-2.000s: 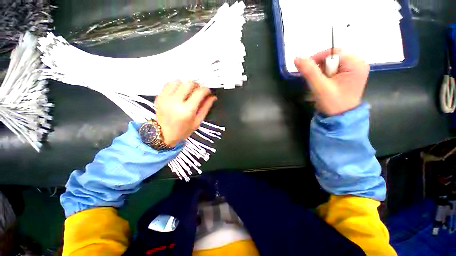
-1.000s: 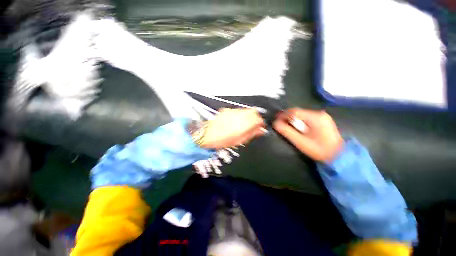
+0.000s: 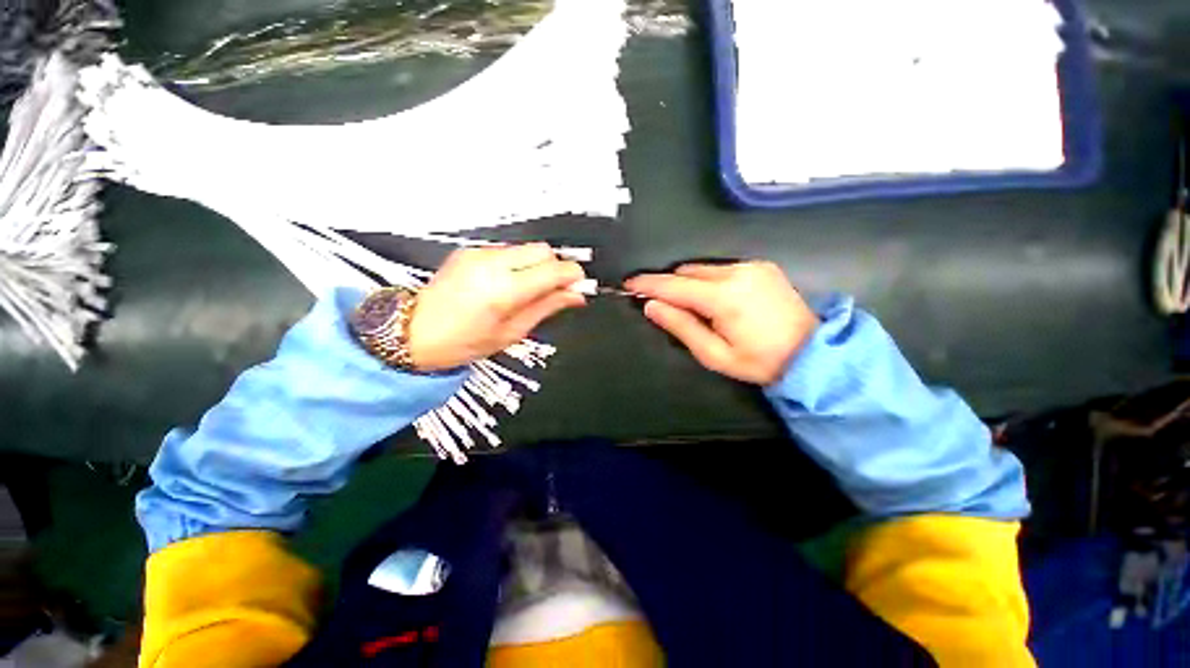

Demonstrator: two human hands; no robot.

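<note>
My left hand (image 3: 489,307), with a watch at the wrist, pinches the end of a white wire with a small white connector housing (image 3: 583,286) at its fingertips. My right hand (image 3: 724,316) is just to the right, its fingertips closed on a thin, dark, needle-like item (image 3: 623,292) that points at the housing. What exactly it is cannot be told. A large fanned bundle of white wires (image 3: 352,170) lies to the left and behind my left hand. More wire ends (image 3: 476,405) fan out below that hand.
A blue tray (image 3: 914,192) filled with small white pieces stands at the upper right. A smaller white wire bundle (image 3: 50,222) lies at far left, dark wires (image 3: 59,29) behind it. Shiny clear wrap (image 3: 352,50) runs along the back. Pale looped handles (image 3: 1171,261) show at the right edge.
My right hand has come from the tray to my left fingertips. The white piece seen in its fingers earlier no longer shows there; a housing now shows at my left fingertips. The camera view has shifted.
</note>
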